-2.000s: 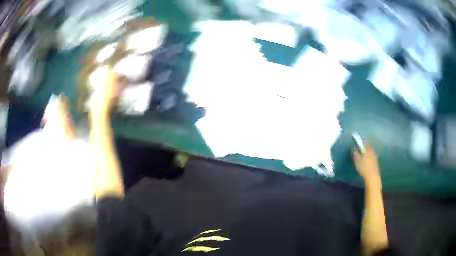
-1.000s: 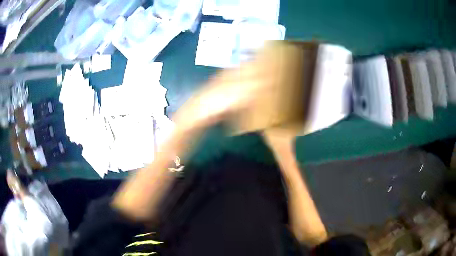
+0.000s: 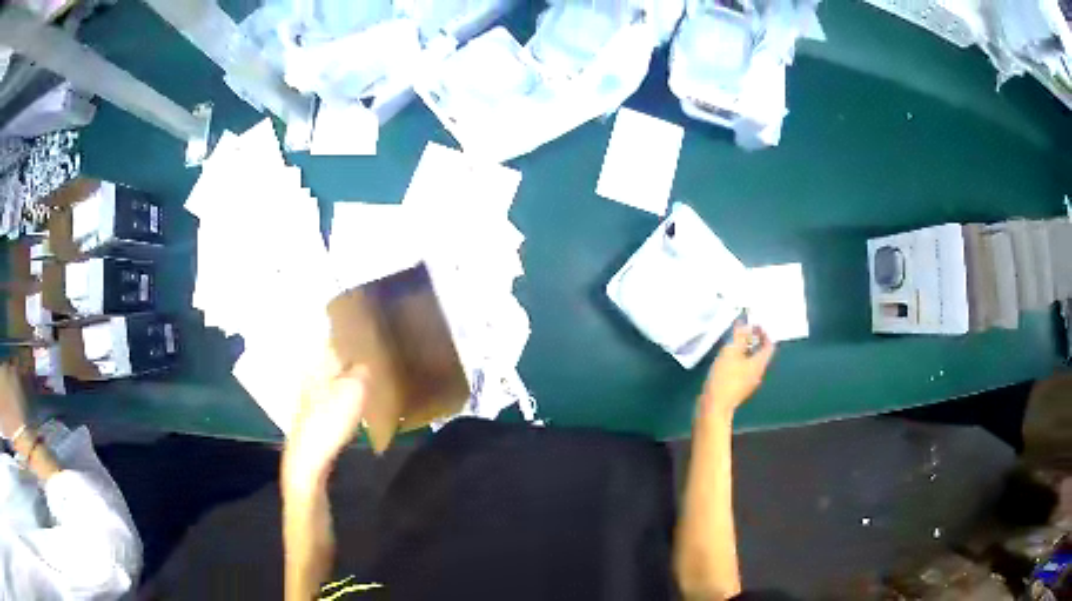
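My left hand (image 3: 327,411) holds an open brown-sided retail box (image 3: 406,352) over the near part of the white leaflet heap (image 3: 259,247). My right hand (image 3: 738,364) is at the lower right edge of a white rounded-square piece (image 3: 676,288), which looks like a tray or insert and lies tilted on the green bench. My right fingertips are bent at its edge; whether they grip it is hard to tell. A white leaflet (image 3: 782,301) lies just right of it, and another white card (image 3: 641,161) lies behind it.
A row of finished boxes (image 3: 919,282) stands at the right. Open boxes with black printed sides (image 3: 112,285) stand at the left, near a co-worker's arm and white sleeve. Bagged devices in trays (image 3: 517,71) are piled at the back. A small cable bundle (image 3: 520,393) lies near the front edge.
My hands have parted. The box has moved left in my left hand, over the leaflets. My right hand is now at the white piece. The view has shifted, and the finished boxes appear farther right.
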